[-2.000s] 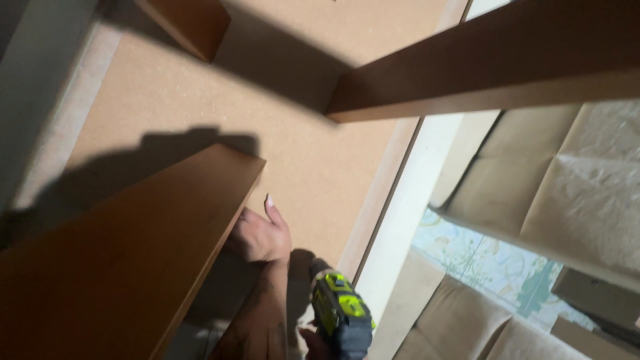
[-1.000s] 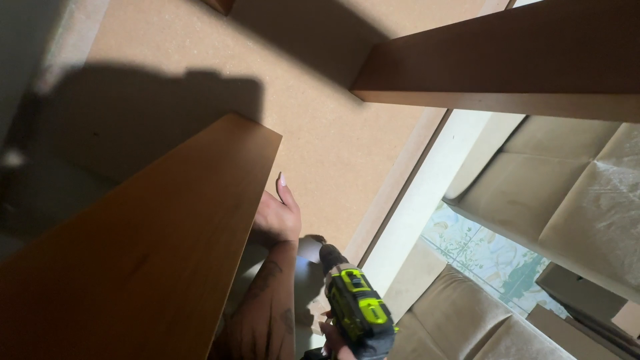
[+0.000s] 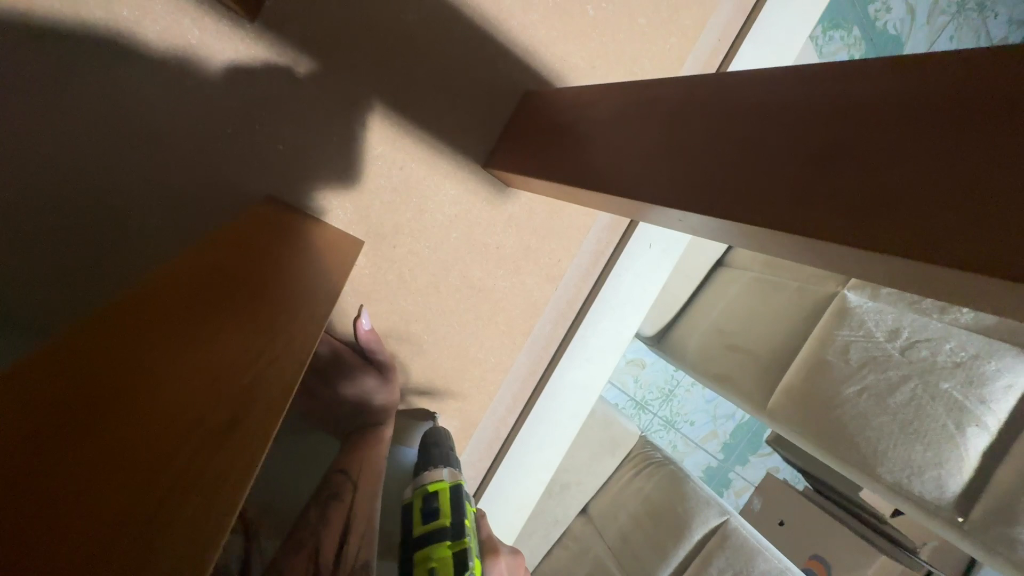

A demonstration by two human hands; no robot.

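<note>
A black and lime-green cordless drill [image 3: 438,512] points up the view, a bit in its chuck, over the lower part of a tan fibreboard panel [image 3: 464,264]. My right hand [image 3: 500,548] is closed around its handle, mostly hidden behind the body. Left of the drill, my left hand [image 3: 356,384] lies against the edge of a brown wooden leg or board [image 3: 184,352], thumb raised; its fingers are hidden behind that board. A second brown wooden leg or board [image 3: 760,152] meets the panel at the upper right.
A pale rail [image 3: 568,384] runs diagonally along the panel's edge. Beyond it are beige cushioned seats [image 3: 896,392], green-patterned floor tiles [image 3: 688,408] and a cardboard box [image 3: 808,528]. The corner of another wooden piece [image 3: 244,6] shows at the top. Dark shadows cover the upper left.
The drill has turned more upright and moved left, nearer my left wrist. My left hand remains beside the left board, its thumb raised. The view has shifted closer.
</note>
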